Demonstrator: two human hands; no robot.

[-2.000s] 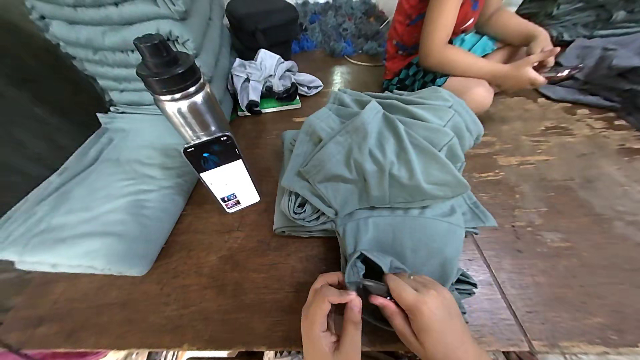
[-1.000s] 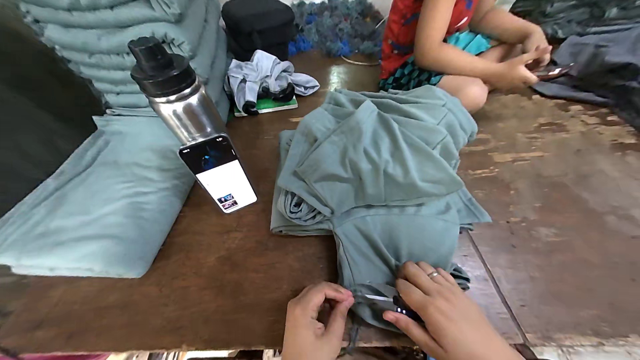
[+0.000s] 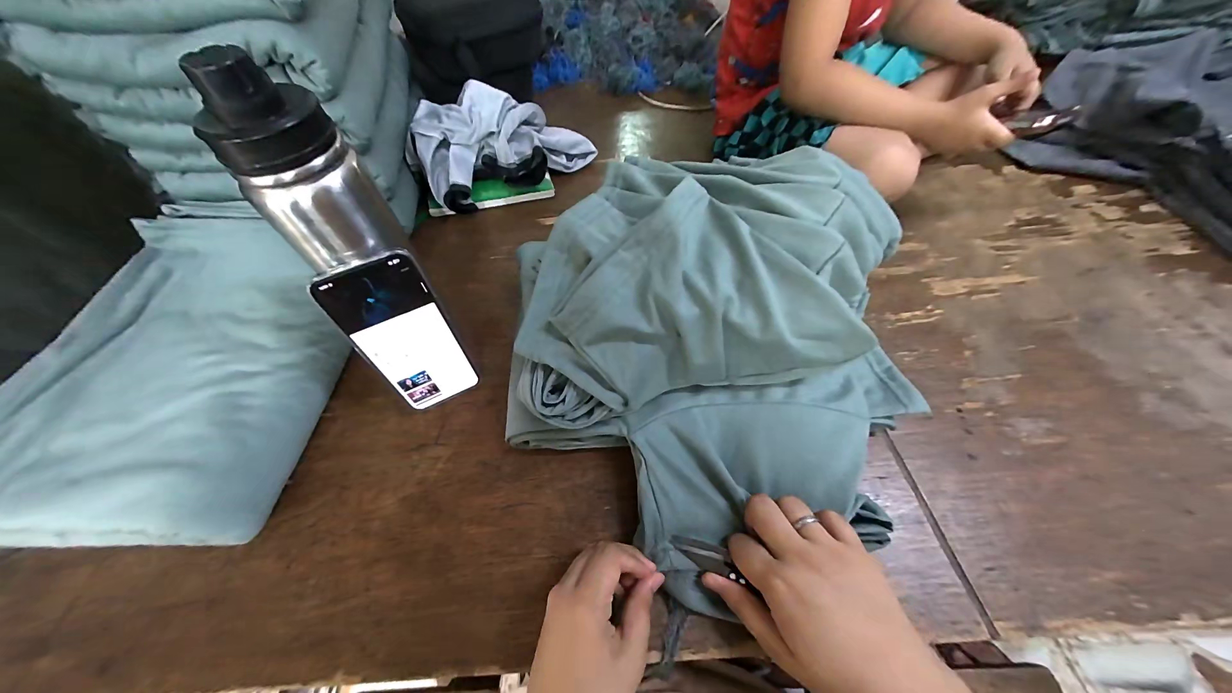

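A pile of green-grey fabric garments (image 3: 712, 298) lies on the wooden table, its nearest part reaching down to the front edge. My right hand (image 3: 818, 587), with a ring on one finger, holds a small pair of thread snips (image 3: 707, 555), blades pointing left over the cloth. Thumb and index finger of my left hand (image 3: 602, 602) are pinched together at the left edge of the garment; whether thread or cloth is between them is too small to tell. A dark thread tuft (image 3: 674, 630) hangs at the fabric's near edge.
A smartphone (image 3: 395, 332) leans on a steel bottle (image 3: 322, 202) at the left. Folded green cloth (image 3: 164, 385) lies beside them, with a tall stack behind. A grey cloth (image 3: 496, 140) rests on a green book. Another person (image 3: 866, 87) sits at the back, holding a dark object.
Two seconds ago both hands were at an opening in the garment's near end. That part now lies flatter, and the snips rest over it, pointing left.
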